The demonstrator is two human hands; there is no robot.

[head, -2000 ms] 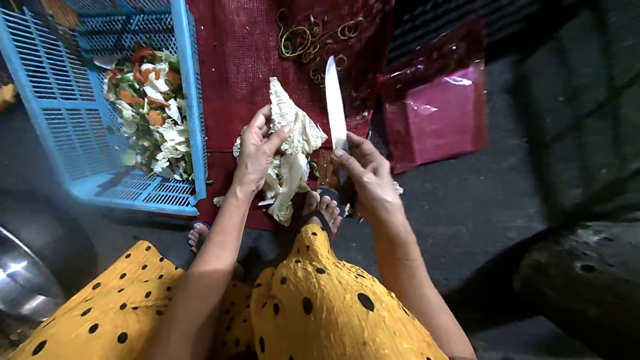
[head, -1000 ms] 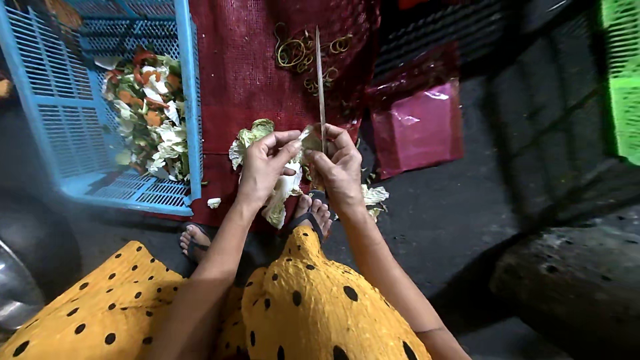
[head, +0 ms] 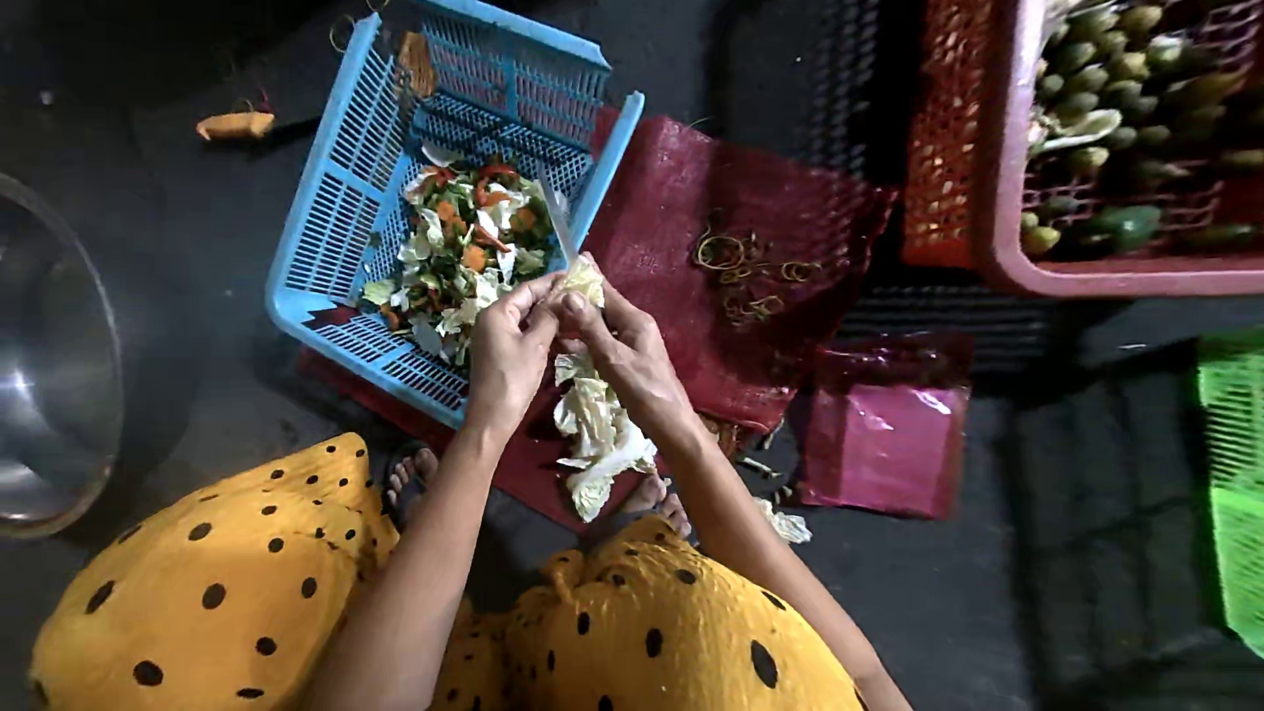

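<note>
My left hand (head: pixel 512 346) and my right hand (head: pixel 632 346) meet at the near right rim of a blue plastic basket (head: pixel 370 365). Between their fingers is a pale cabbage leaf piece (head: pixel 583 283). A knife (head: pixel 558 215) points up and away over the basket, its handle hidden, seemingly in my right hand. Chopped vegetables (head: pixel 474 259), with leafy pieces and orange carrot slices, lie in the basket. Below my hands, more cabbage leaves (head: pixel 597 434) rest on the red mesh sack (head: pixel 691 247).
Rubber bands (head: pixel 726 255) lie on the sack, with a pink plastic packet (head: pixel 884 444) right of it. A pink crate (head: pixel 1116 284) of small green produce stands at upper right, a green basket (head: pixel 1234 494) at far right, a metal bowl (head: pixel 59 365) at left. An orange piece (head: pixel 235 125) lies on the floor.
Both hands, with the knife and a leaf piece, have moved from over the sack to the blue basket's edge. The view has shifted, showing the pink crate.
</note>
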